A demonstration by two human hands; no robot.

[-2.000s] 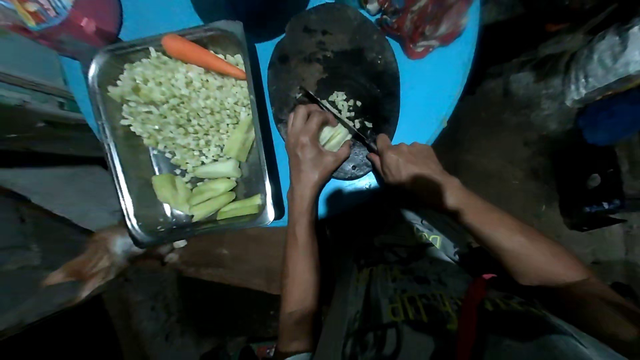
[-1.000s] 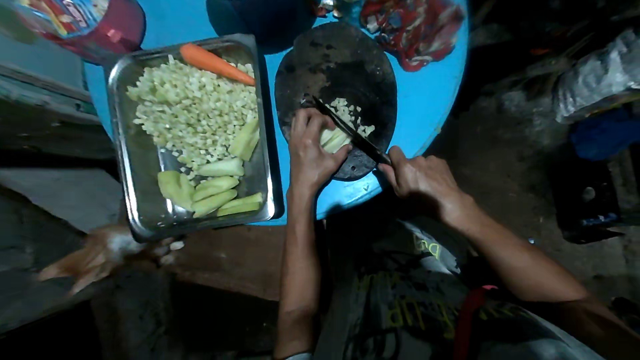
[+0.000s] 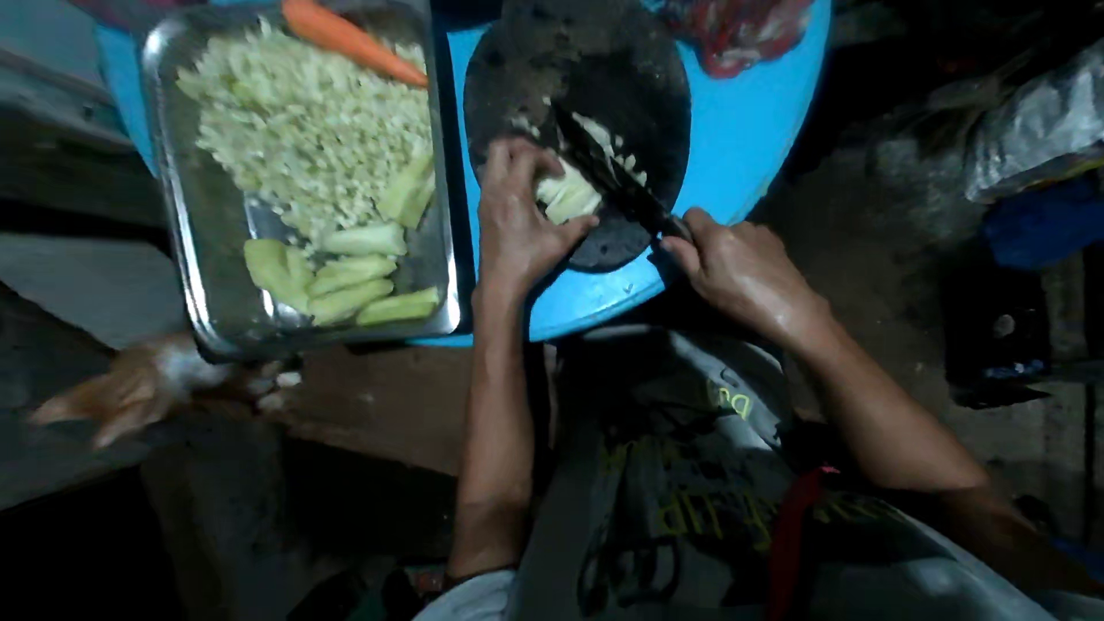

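Observation:
My right hand (image 3: 742,272) grips the handle of a dark-bladed knife (image 3: 608,177), whose blade lies slantwise over a round, dark chopping board (image 3: 586,60). At the blade's left, my left hand (image 3: 522,207) curls with thumb and fingers around pale green vegetable pieces (image 3: 571,194). Small cut bits are scattered on the board beyond and beside the blade. A metal tray (image 3: 323,343) to the left holds a heap of diced pale vegetable (image 3: 302,121), several peeled green chunks (image 3: 349,289) and a carrot (image 3: 354,41) along its far side.
The board and tray stand on a blue round table (image 3: 759,129). A red-and-clear plastic bag (image 3: 733,30) lies at the table's far right. An orange-and-white cat (image 3: 138,388) is on the floor at the left, below the tray. Silvery packaging (image 3: 1039,129) is at the far right.
The knife blade has shifted away from the fingers of my left hand, leaving the vegetable pieces more exposed. My left hand's fingers look less tightly bent over them. The view has moved somewhat.

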